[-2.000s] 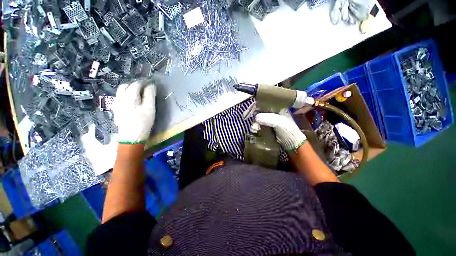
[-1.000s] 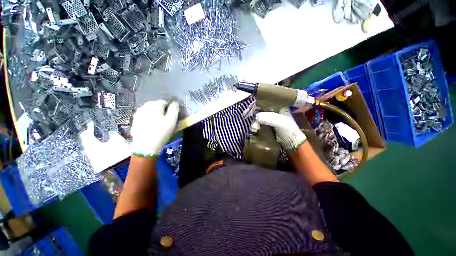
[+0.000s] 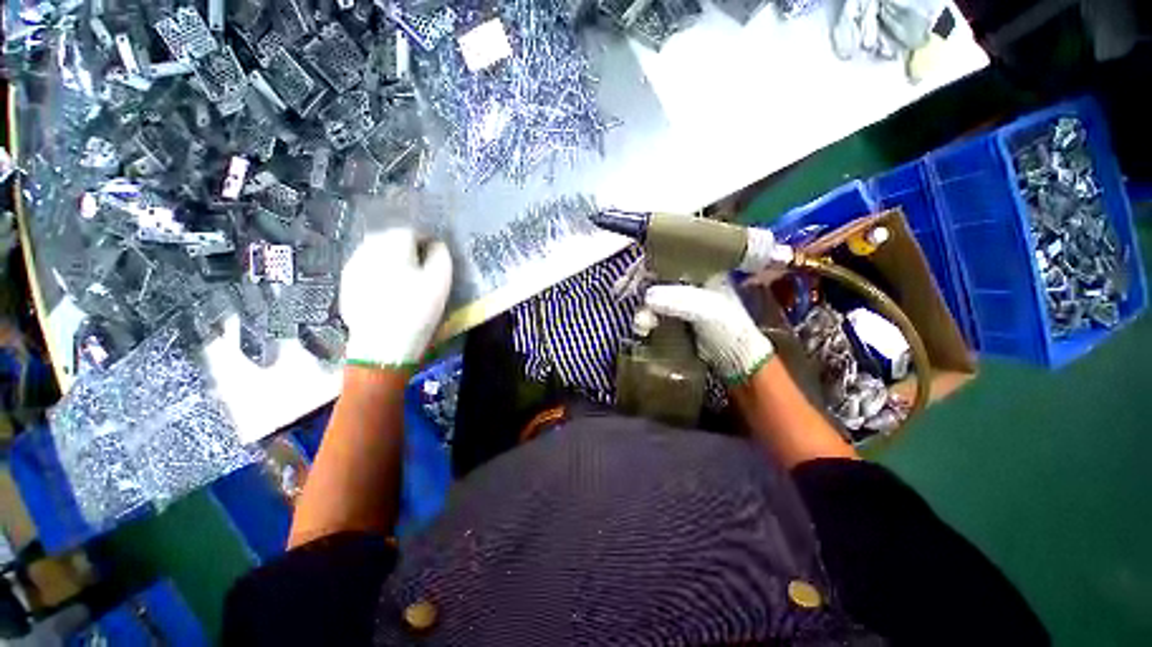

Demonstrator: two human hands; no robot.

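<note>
My right hand, in a white knit glove, is closed around the olive-green air rivet gun, whose dark nose points left over the bench edge. My left hand, gloved the same way, is over the front of the bench, left of the small group of rivets. A blurred grey part shows just beyond its fingertips; whether the hand grips it I cannot tell. A large pile of grey metal brackets lies beyond and left of this hand. A spiky heap of rivets lies further back.
A striped cloth lies on the lap. An open carton with silver bits and a yellowish-brown hose is at the right, beside blue bins. A clear bag of rivets lies at the bench's left corner. Pale gloves lie at the far end.
My left hand moved right and towards the bench edge, then slightly forward again, and a blurred grey part now shows at its fingertips. My right hand and the gun have stayed in place.
</note>
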